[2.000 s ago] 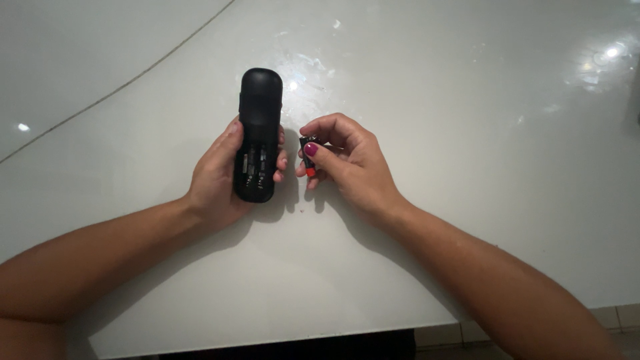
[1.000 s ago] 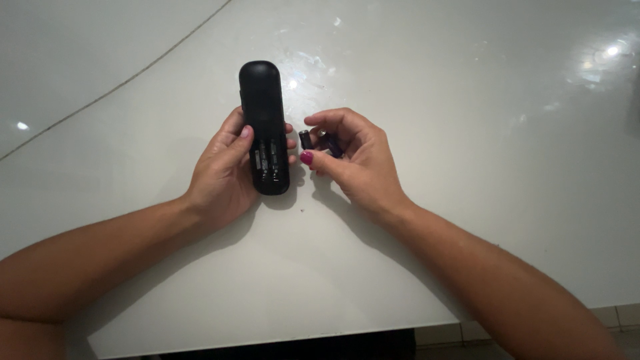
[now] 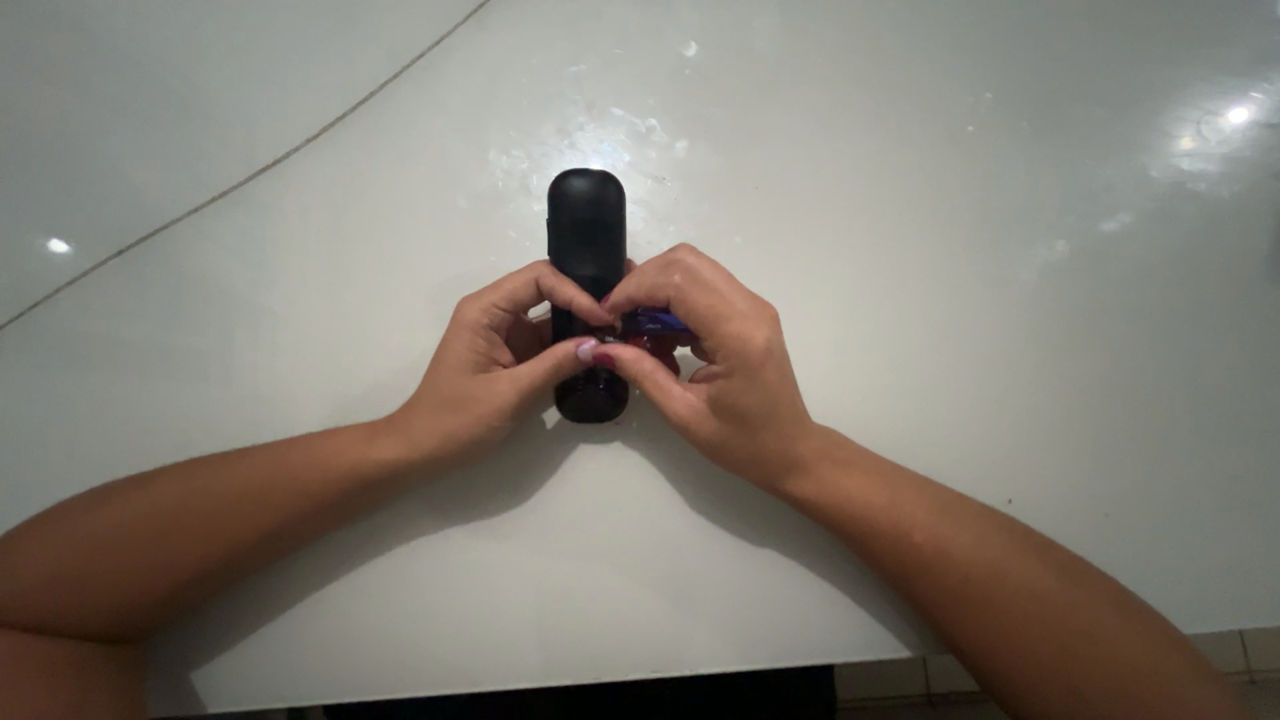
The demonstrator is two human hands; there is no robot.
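A black remote control (image 3: 587, 225) lies upright in the view at the middle, back side up, its lower half partly covered by my fingers. In the earlier frames its battery bay shows uncovered. My left hand (image 3: 500, 345) comes from the left, thumb and forefinger tips pinched at a small dark thing over the remote's lower half. From the right, my right hand (image 3: 715, 355) meets it there, its thumb and forefinger at the same spot. A dark blue battery (image 3: 655, 321) shows within the curl of my right hand. What exactly the touching fingertips pinch is hidden.
Both forearms rest over a glossy white table (image 3: 950, 300) with bright light reflections. A thin dark line (image 3: 300, 147) runs diagonally across its upper left. The table's near edge crosses the bottom, with floor tiles (image 3: 880, 677) beyond it at the lower right.
My left hand has let its grip around the remote's side go and brought its thumb and forefinger over the remote. My right hand has moved left to meet them. The remote sits lower.
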